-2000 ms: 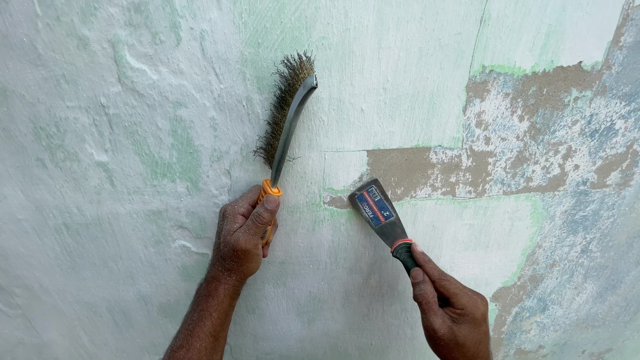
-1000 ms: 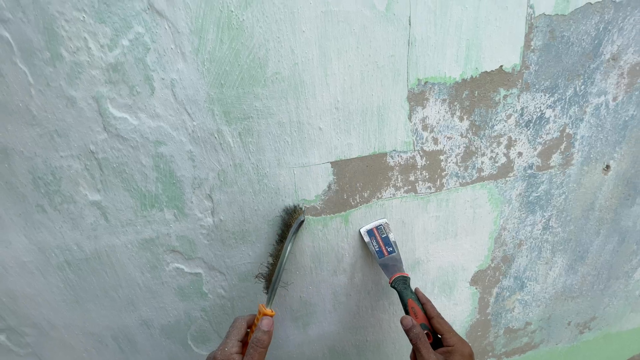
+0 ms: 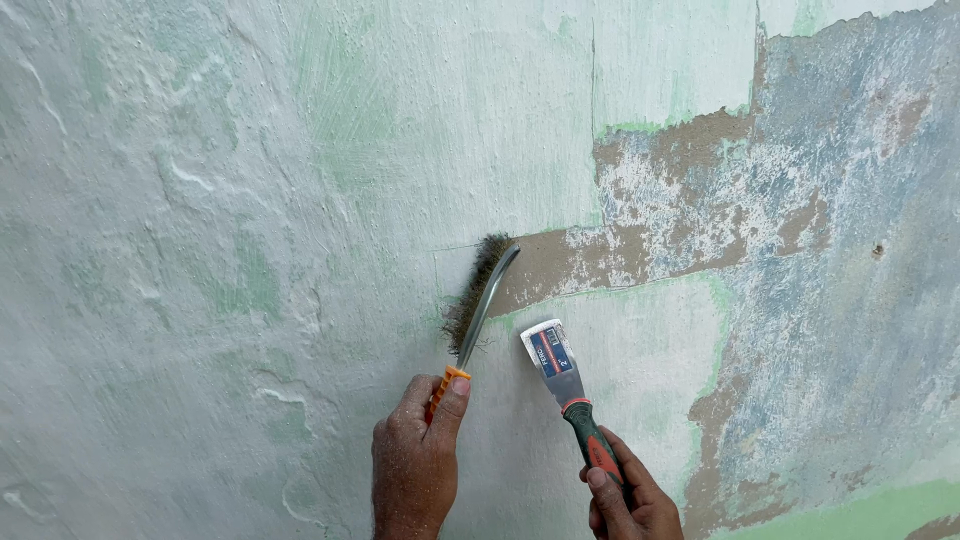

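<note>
My left hand (image 3: 420, 450), dusty with pale specks, is closed on the orange handle of a wire brush (image 3: 484, 300). The brush stands upright over the left end of a bare grey-brown strip, its bristles facing left; whether they touch the wall is unclear. To the right, my right hand (image 3: 630, 487) grips the green and red handle of a putty knife (image 3: 559, 364). Its metal blade bears a blue Ferco sticker and points up and to the left, just below the strip. Peeling pale green and white paint (image 3: 450, 150) surrounds both tools.
Rough, blistered paint (image 3: 187, 300) spreads over the left of the wall. A bare plaster strip (image 3: 622, 259) runs rightward to a mottled blue-white patch (image 3: 840, 225) with a small hole (image 3: 877, 250). A thin crack (image 3: 593, 75) rises above the strip. Brighter green paint (image 3: 877, 517) shows at lower right.
Since one second ago, the brush has moved up along the wall, onto the left end of the bare strip. That end was pointed and uncovered then. Both hands keep their tools.
</note>
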